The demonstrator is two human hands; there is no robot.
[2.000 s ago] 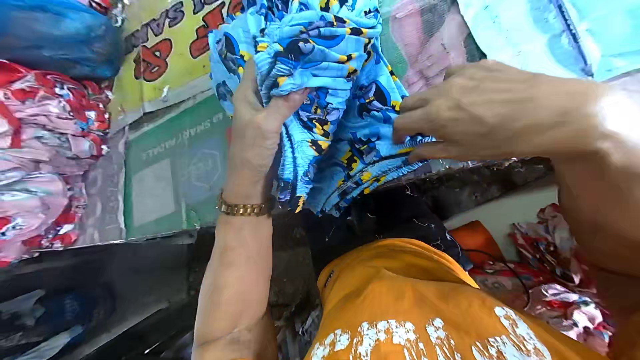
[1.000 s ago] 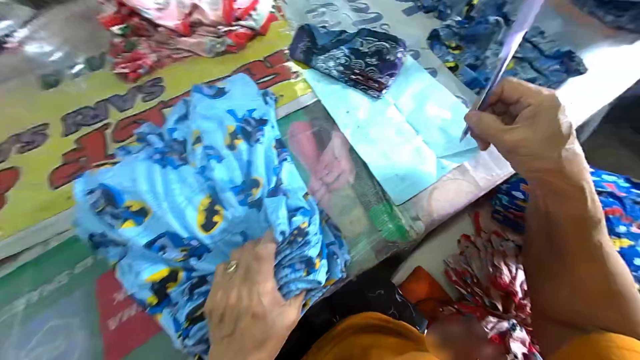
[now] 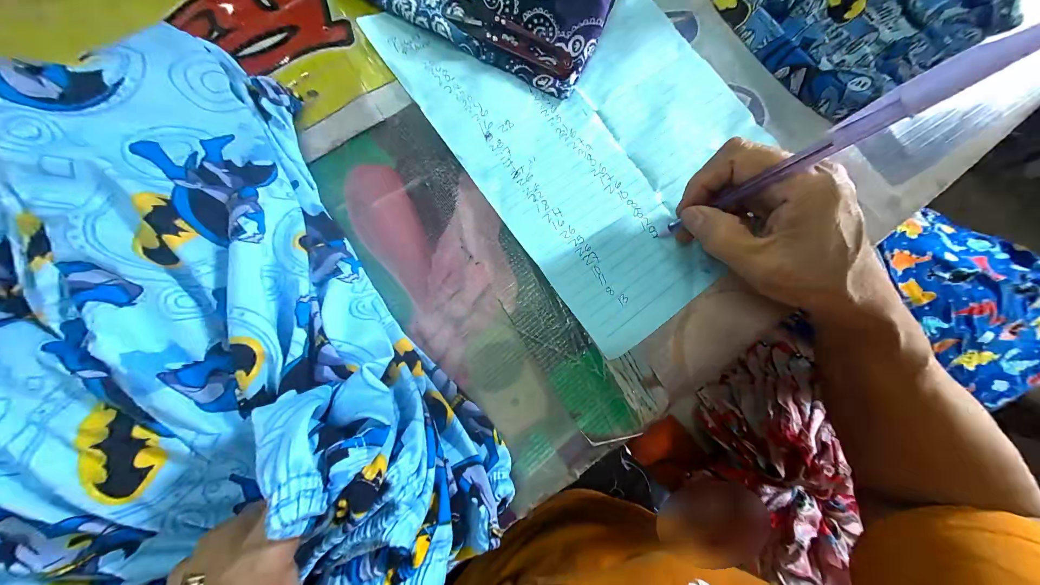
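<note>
My right hand point(image 3: 776, 223) grips a purple pen point(image 3: 861, 130), its tip on a lined sheet of paper point(image 3: 642, 171) that bears rows of handwriting. A dark bandana-print cloth point(image 3: 536, 32) lies over the sheet's upper edge. At the lower left, my left hand point(image 3: 244, 552) is at the light-blue bat-print garments point(image 3: 203, 325), its fingers partly hidden under a gathered cuff. Whether it grips the fabric does not show.
A table point(image 3: 536, 463) under clear plastic, with printed sheets beneath, bears the garments. Blue patterned cloth point(image 3: 853, 57) lies at the top right. Bunched red-and-white fabric point(image 3: 788, 455) and blue fabric with sea-animal prints point(image 3: 967, 309) are beyond the table's near edge.
Two seconds ago my left hand held the blue garments bunched up; now they lie spread on the table. My right hand has come to the paper with the pen. The view has shifted greatly.
</note>
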